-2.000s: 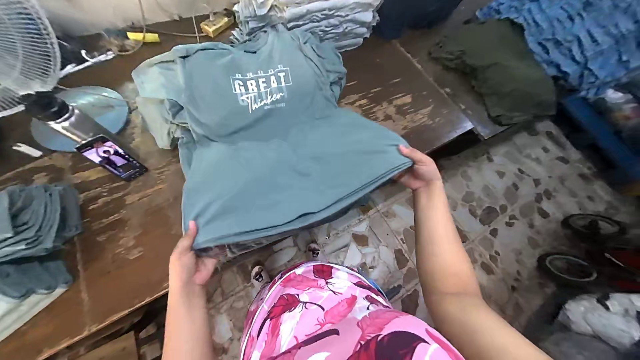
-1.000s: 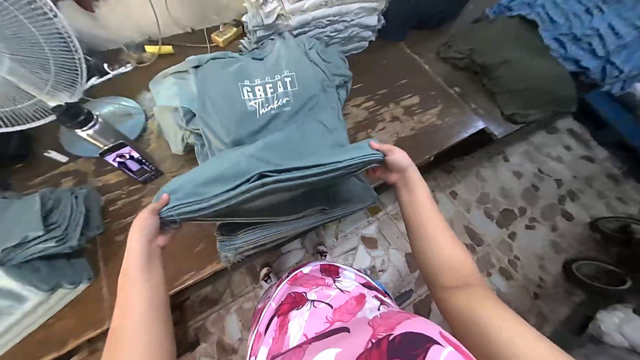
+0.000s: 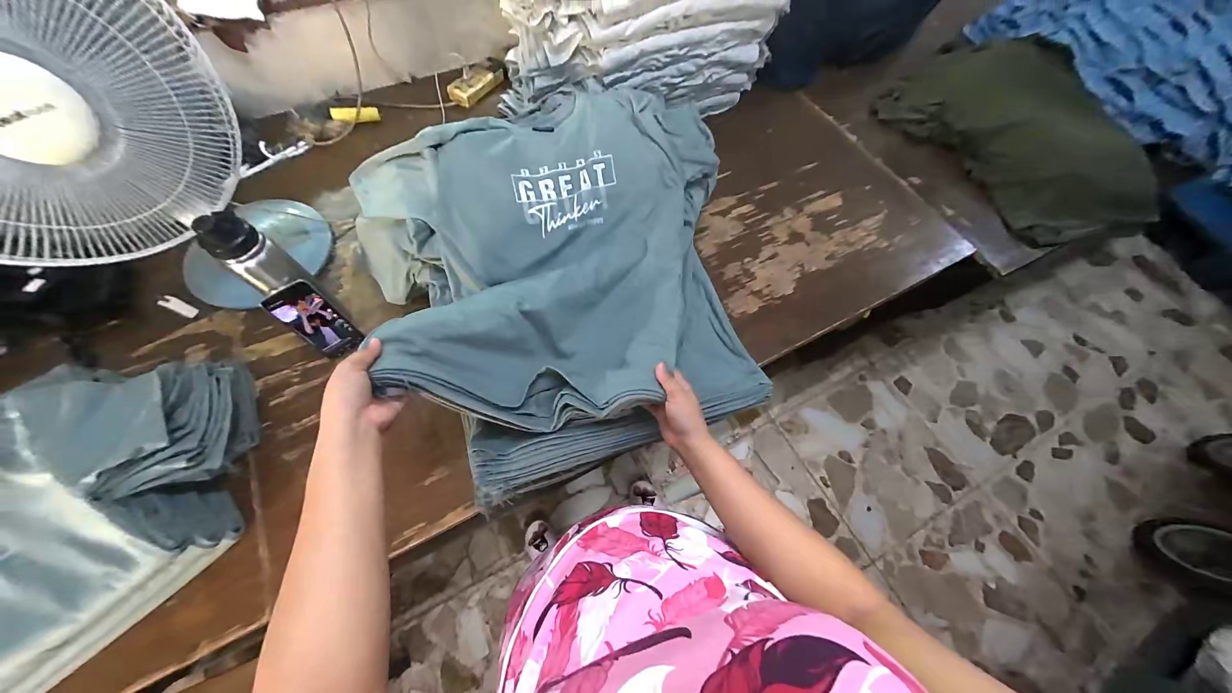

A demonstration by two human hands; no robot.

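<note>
A stack of grey-green printed T-shirts (image 3: 577, 269) lies on the worn wooden table, collars toward the back. My left hand (image 3: 368, 390) grips the left corner of several hem layers, thumb on top. The right side of the same layers is pinched in my right hand (image 3: 679, 399). Between the hands the lifted hems sag and buckle into folds. Beneath them, more grey-green shirt hems (image 3: 558, 457) rest at the table's front edge. The fingers under the cloth are partly hidden.
A fan (image 3: 106, 125), a metal bottle (image 3: 252, 252) and a phone (image 3: 313, 318) stand at left, near folded grey-green cloth (image 3: 135, 433). Pale garments (image 3: 654, 48) are piled behind. Dark green cloth (image 3: 1030, 135) lies at right. The wooden table (image 3: 818, 231) ends above a stone-patterned floor.
The upper hems were stretched fairly straight between my hands; now they sag in folds. More shirt layers show beneath than two seconds ago. The view has shifted.
</note>
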